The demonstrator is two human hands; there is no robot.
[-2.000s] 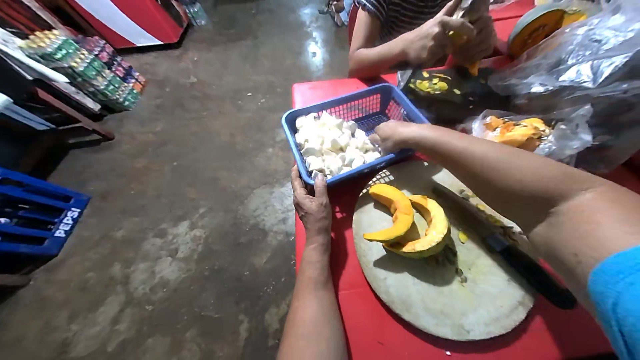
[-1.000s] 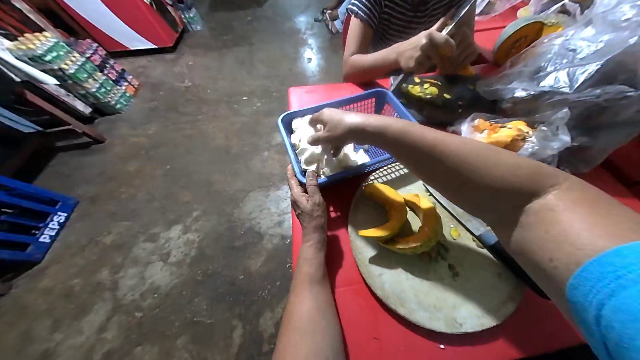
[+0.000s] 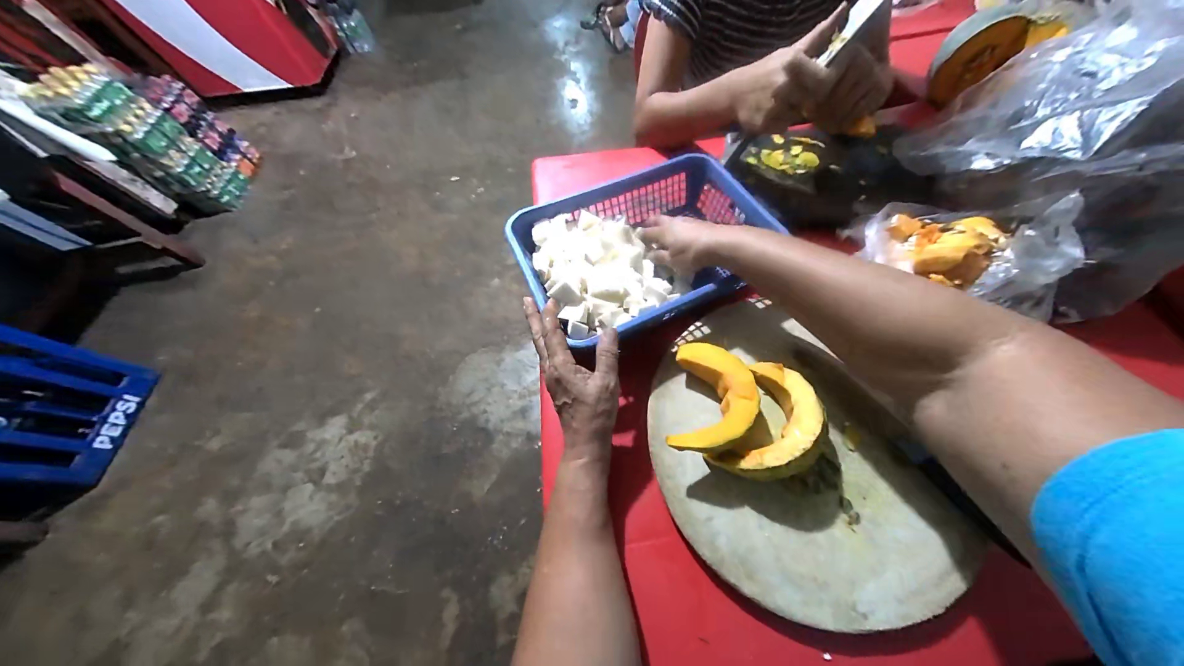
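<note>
A blue plastic basket [image 3: 606, 199] with many white cubes [image 3: 601, 268] heaped at its left side stands on the red table. My left hand [image 3: 581, 384] rests against the basket's near left corner, fingers apart at the rim. Inside the basket, my right hand [image 3: 680, 242] touches the right side of the heap; its fingertips are partly hidden, so whether it holds a cube is unclear. Nearer to me, two curved pumpkin slices [image 3: 726, 398] lie on a round cutting board [image 3: 832, 564]. A knife, mostly hidden under my right forearm, lies along the board's right side.
Across the table [image 3: 666, 592], a person's hands [image 3: 805, 88] hold a knife and an orange piece above dark board with yellow scraps. A plastic bag of pumpkin pieces [image 3: 953, 250], a large clear bag [image 3: 1054, 111] and a cut pumpkin [image 3: 971, 55] are at right. A blue crate [image 3: 65, 407] stands left.
My right hand has moved from above the left part of the heap to its right side. The white cubes are more fully in view. My left hand stays at the basket's corner.
</note>
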